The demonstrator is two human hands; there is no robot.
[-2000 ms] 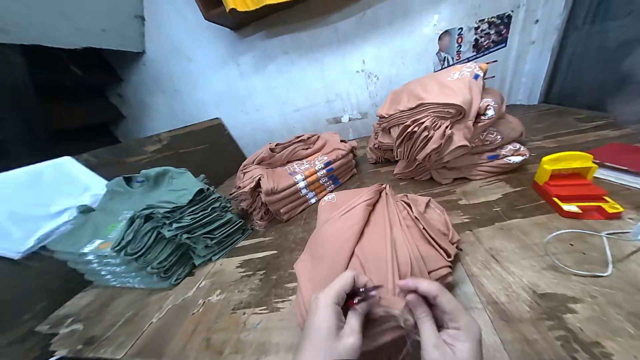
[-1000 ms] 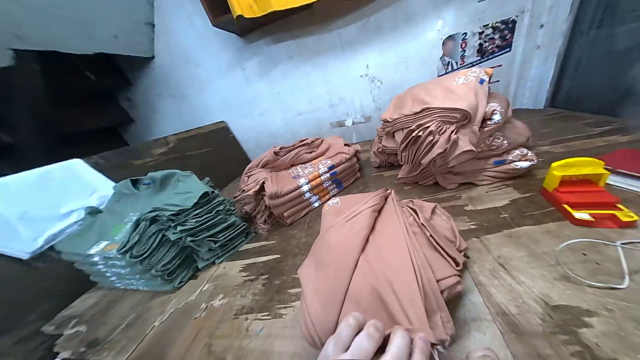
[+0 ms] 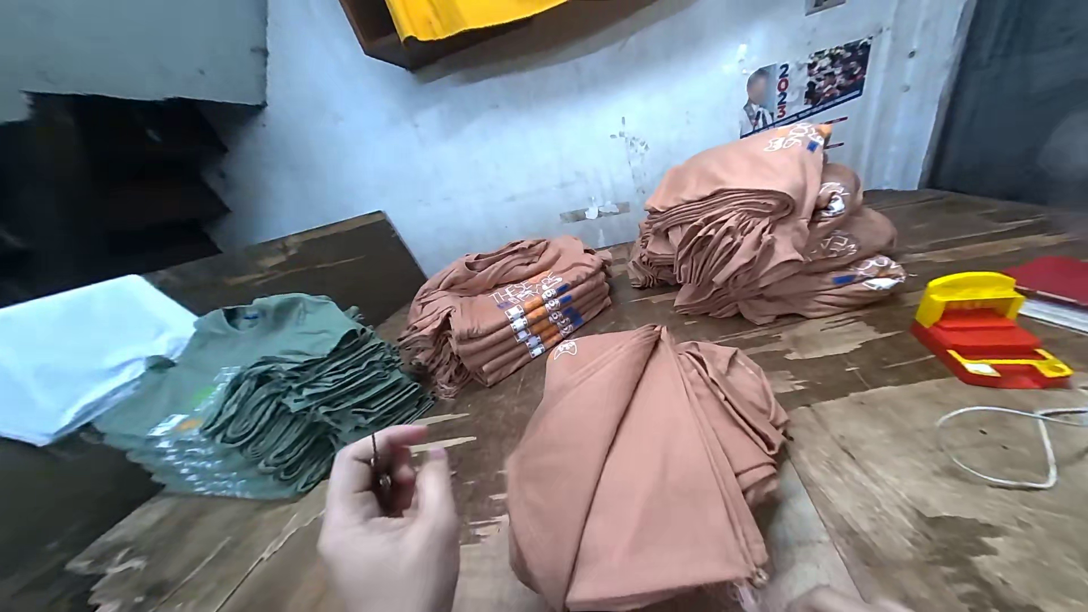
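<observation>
My left hand (image 3: 391,518) is raised left of a folded bundle of salmon-pink shirts (image 3: 633,476), fingers curled around a small dark metal tool (image 3: 381,476), mostly hidden, its kind unclear. Only the edge of my right hand (image 3: 837,600) shows at the bottom, near the bundle's lower right corner, where loose threads hang; what it holds is hidden. Behind the bundle lies a stack of printed salmon shirts (image 3: 535,314), and a taller salmon stack (image 3: 739,212) stands at the back right. Green folded shirts (image 3: 297,382) lie to the left.
White folded material (image 3: 85,348) lies at the far left. On the right are a red and yellow plastic device (image 3: 986,331), a red-covered book (image 3: 1054,285) and a white cord (image 3: 952,450). A shelf with yellow cloth (image 3: 467,13) juts from the wall above the worn wooden table (image 3: 918,527).
Two seconds ago both hands were together at the bundle's near edge, one with a small tool. Now my left hand is apart from the bundle, to its left, and my right is mostly out of view.
</observation>
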